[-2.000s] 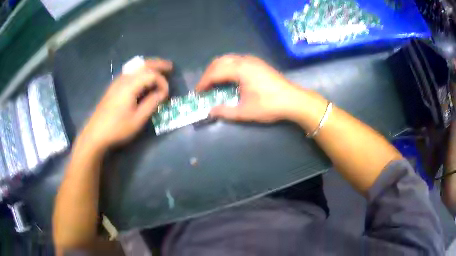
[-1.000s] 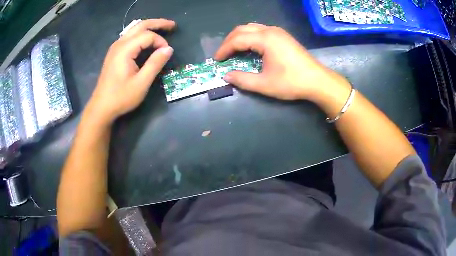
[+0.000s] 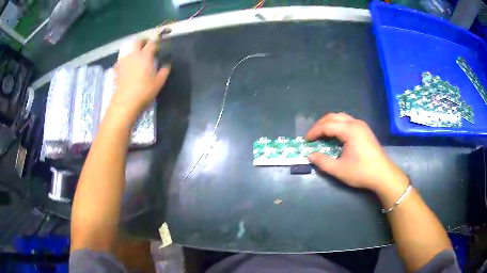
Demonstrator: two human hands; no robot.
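A green circuit board strip lies flat on the dark green bench mat. My right hand grips its right end between thumb and fingers. A small black block lies at the board's near edge. My left hand is stretched to the far left, above the wrapped bundles near the pale strip. Its fingers are partly spread and blurred, with a white wrap on one finger; I see nothing held in it. A thin curved strand of solder wire lies between my hands.
Silvery wrapped bundles stand side by side at left, with a solder spool nearer me. A blue tray with a pile of green boards is at far right. A pale dividing strip crosses the back. Masking-coloured tape sticks at the near edge.
My left hand has moved away from the board to the far left. The view has shifted, showing more of the bench and tray. The solder wire now shows at length. My right hand still holds the board.
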